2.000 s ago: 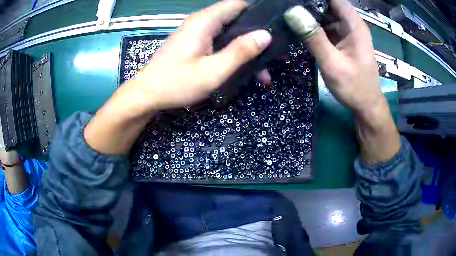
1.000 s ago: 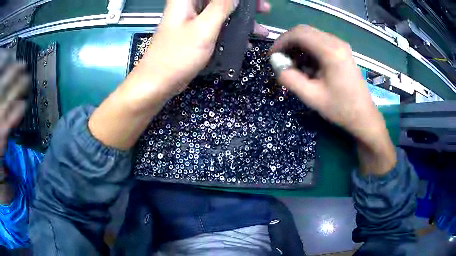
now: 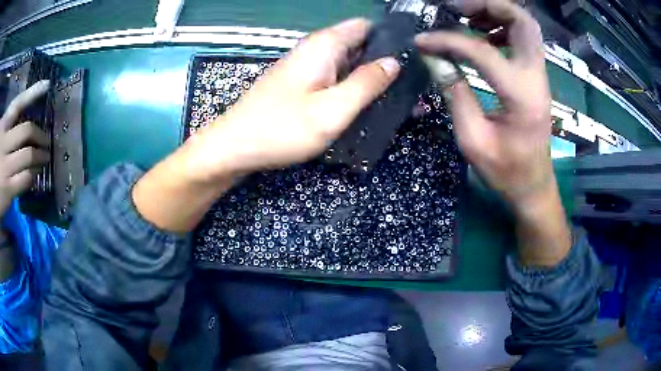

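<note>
A dark housing plate (image 3: 377, 119) is held tilted above the parts tray (image 3: 326, 274). My left hand (image 3: 290, 109) grips it from the left, thumb across its face. My right hand (image 3: 500, 109) is at the plate's upper right end, fingers bent, with a pale cover on one finger. The fingertips are blurred, and whether they touch the plate or hold a nut cannot be told. Many small silver and dark ring-shaped nuts (image 3: 290, 224) lie in the black tray below.
Stacked housings (image 3: 32, 72) stand at left beside a single plate (image 3: 69, 145). Another person's hand (image 3: 22, 148) touches the stack. A silver conveyor rail (image 3: 225, 36) and green belt (image 3: 94, 25) run beyond the bench. A grey machine frame (image 3: 620, 181) is at right.
The plate has gone from near upright to a slant, its lower end moving down and right. My right hand has moved up to its far end. The other person's hand has opened against the stack.
</note>
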